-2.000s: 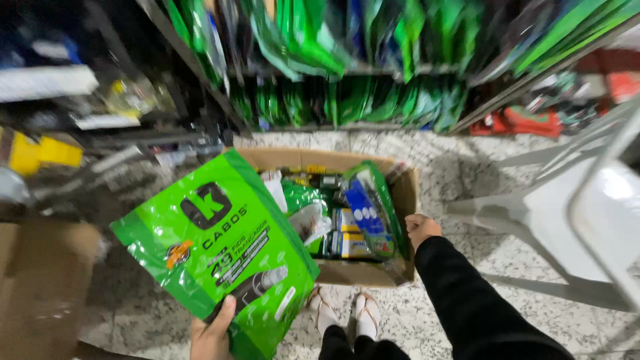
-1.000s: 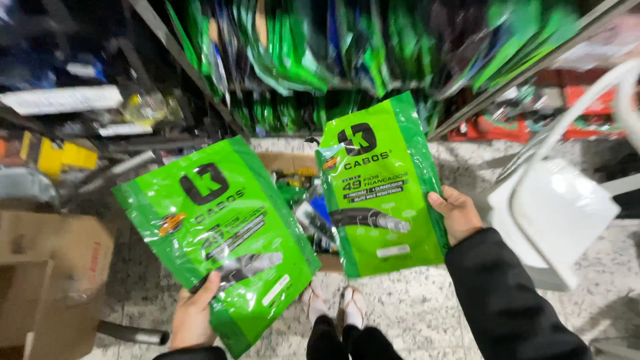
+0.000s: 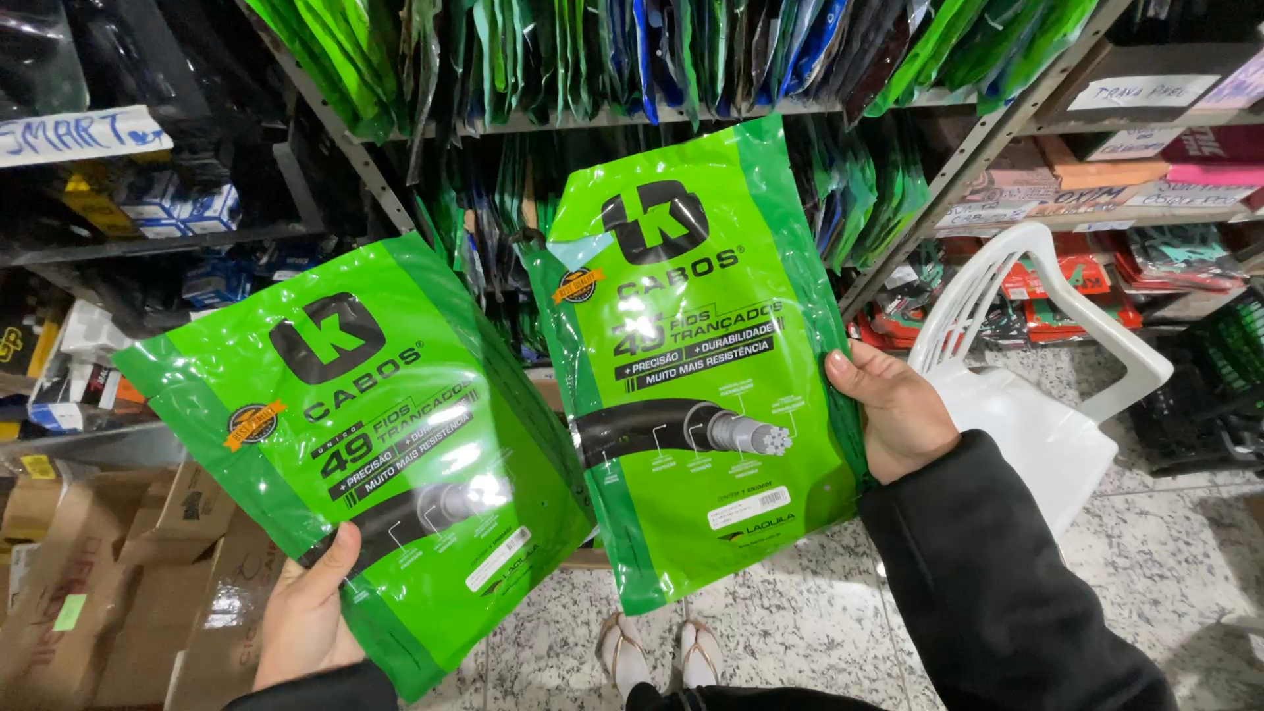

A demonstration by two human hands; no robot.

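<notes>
My left hand (image 3: 314,602) grips the lower left edge of a green plastic cable packet (image 3: 395,425), its thumb on the printed front. A second green packet (image 3: 706,346) of matching print is pinched at its right edge by my right hand (image 3: 894,410). Both packets face me, tilted, side by side, with their inner edges close together. Each bears a cable picture and a small white label. Behind them an open cardboard box (image 3: 588,560) is almost wholly hidden; only bits of its rim show.
A metal rack (image 3: 553,120) full of upright green packets stands ahead. To the right is a white plastic chair (image 3: 1027,425), near shelves of red packets (image 3: 1066,267). Cardboard boxes (image 3: 148,563) lie at lower left, below a shelf of small boxes (image 3: 188,209).
Two seconds ago my right hand was at the box on the floor, with no packet visible in it; since then it has come up holding the second packet. My left hand kept its packet throughout.
</notes>
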